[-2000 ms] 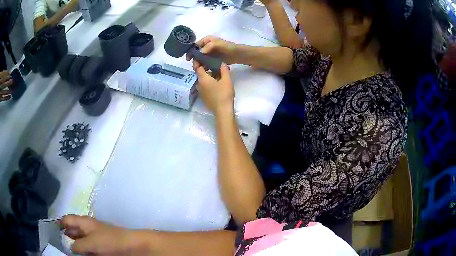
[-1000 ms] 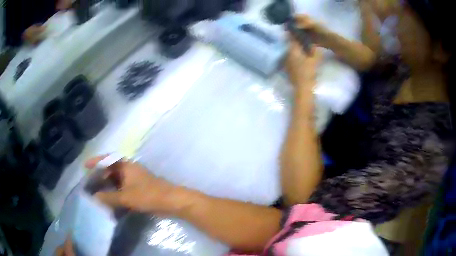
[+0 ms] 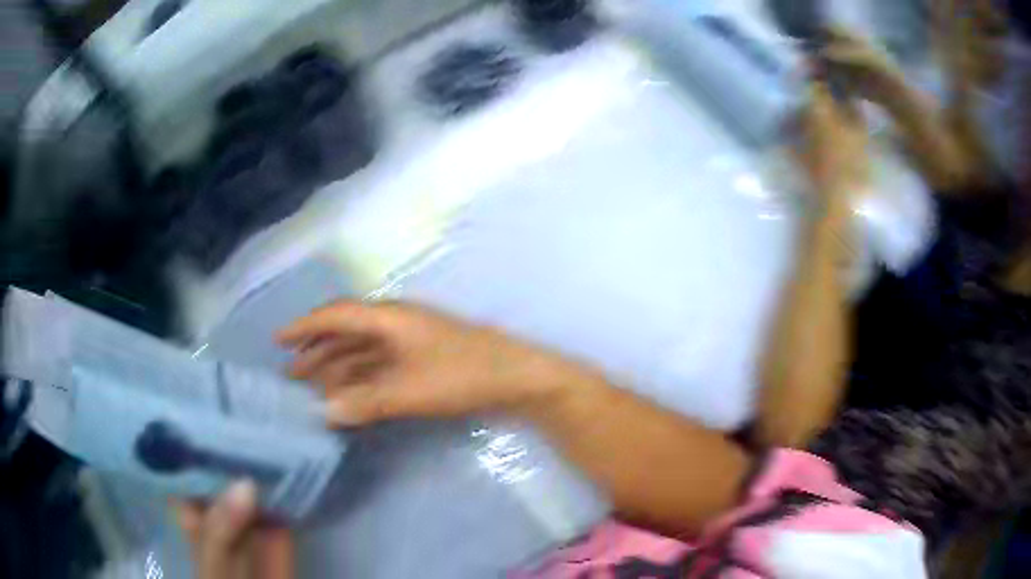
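A pale blue and white product box (image 3: 204, 413) lies tilted at the lower left, with a dark device pictured on its side. White flaps stand out at its far left end. My left hand (image 3: 235, 541), cut off by the bottom edge, holds the box from below. My right hand (image 3: 390, 356) is over the sheeting at the box's right end, fingers loosely curled and apart, with nothing visible in it. Blur hides whether its thumb touches the box.
Dark moulded housings (image 3: 283, 124) stand in a group behind the box. A cluster of small dark fittings (image 3: 469, 75) lies beyond. At right, a neighbour's arm (image 3: 808, 305) reaches over the bench sheet (image 3: 611, 249), beside another product box (image 3: 724, 68).
The view has swung left, so bench things sit farther right. The box has come into fuller view. My right hand, earlier at a white flap and something dark, now shows nothing held.
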